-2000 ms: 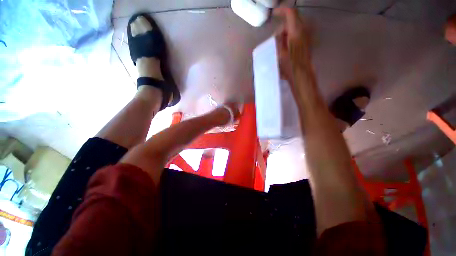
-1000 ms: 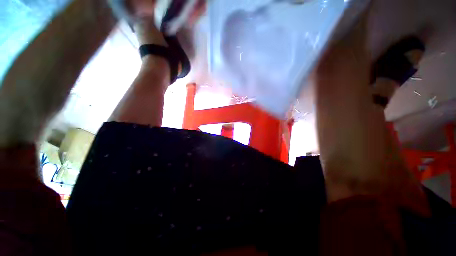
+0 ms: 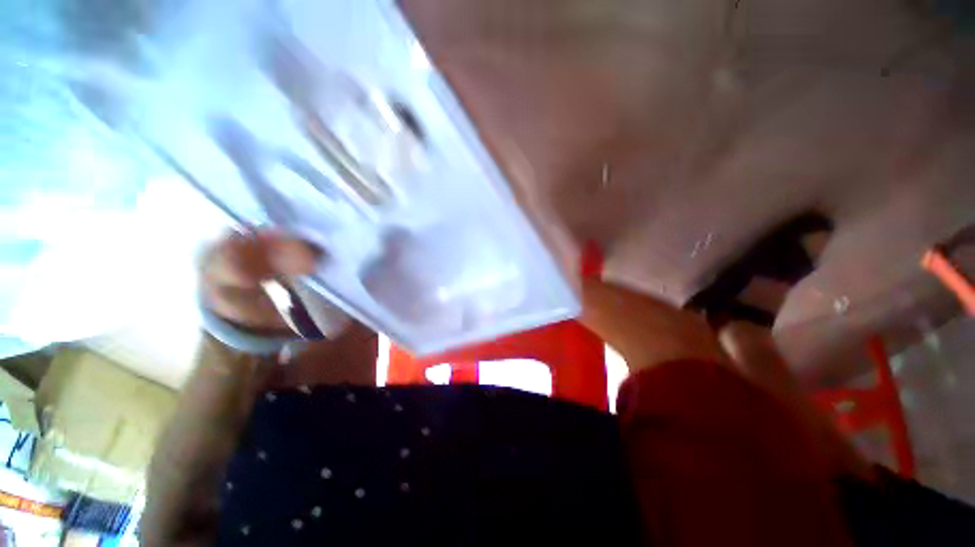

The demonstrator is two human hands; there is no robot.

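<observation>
A large pale, glossy plastic tray [image 3: 460, 251] with moulded hollows is tilted in front of me, blurred. It reaches from the upper left to the centre. My left hand [image 3: 257, 280], with a pale band at the wrist, grips its lower left edge. A thin dark and shiny curved thing shows beside these fingers; I cannot tell what it is. My right forearm [image 3: 641, 326] reaches to the tray's lower right corner. My right hand is hidden or blurred there, so its grip cannot be told.
A red-orange stool [image 3: 583, 358] stands below the tray. Another orange-red stool [image 3: 893, 411] is at the right. A dark sandal [image 3: 775, 262] is on the grey floor [image 3: 652, 128]. Brown cartons [image 3: 102, 411] are at the lower left. Shiny clear plastic [image 3: 53, 171] lies at the upper left.
The pale tray has moved left and turned, showing its hollows. My left hand has come into clear view at its edge. The narrow white piece from two seconds ago no longer shows as such.
</observation>
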